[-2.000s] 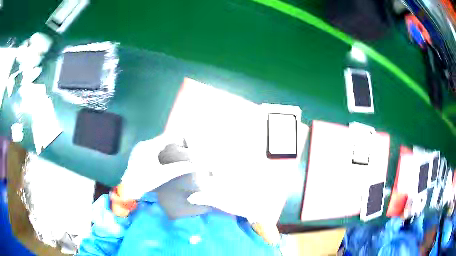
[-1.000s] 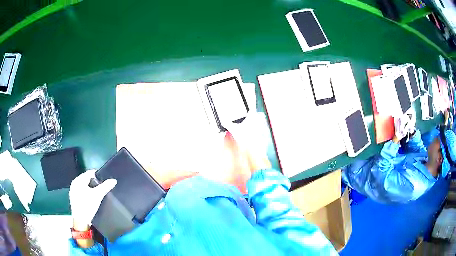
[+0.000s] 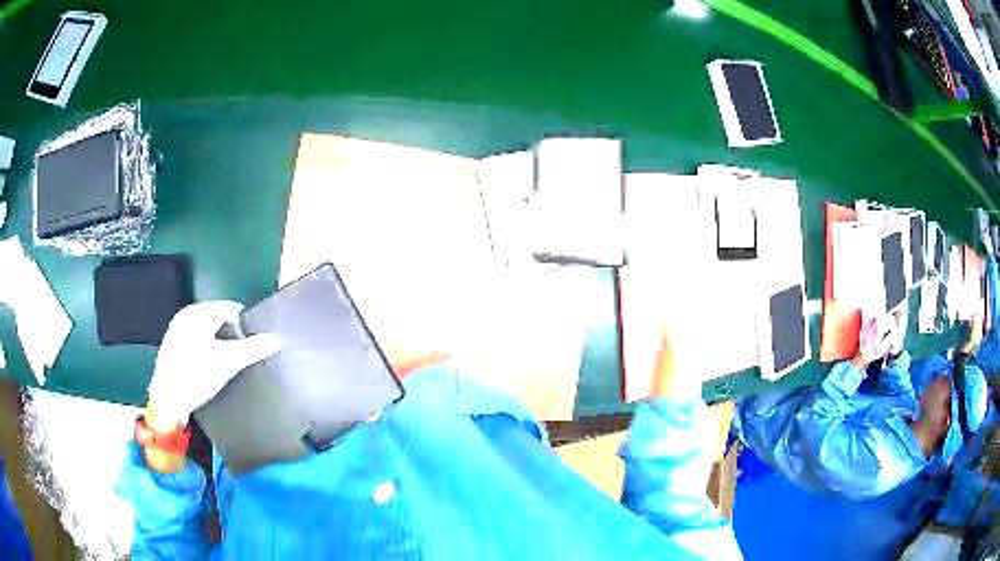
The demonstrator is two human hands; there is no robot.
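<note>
My left hand (image 3: pixel 208 356), in a white glove with a red band at the wrist, grips an open black folio cover (image 3: pixel 324 345) by its left side, above my lap at the bench's near edge. My right hand (image 3: pixel 665 356) is reached out over the pale mats; it is washed out by glare, so its fingers and any hold cannot be told. A white rectangular box or tray (image 3: pixel 579 197) lies beyond it, between two mats, its contents lost in glare. A pale mat with an orange edge (image 3: pixel 378 230) lies in front of me.
At left are a dark cased slab on crinkled clear plastic (image 3: pixel 82 186), a dark cover (image 3: pixel 143 298) and a boxed device (image 3: pixel 66 57). At right are boxed devices (image 3: pixel 746 102), (image 3: pixel 785 329) and a pale-screened one (image 3: pixel 736 228). A person in blue (image 3: pixel 866 422) works farther right.
The view has shifted. My left hand still holds the black cover, now opened wider. My right hand has moved right, and the white box near it lies farther right, nearer the neighbouring mat.
</note>
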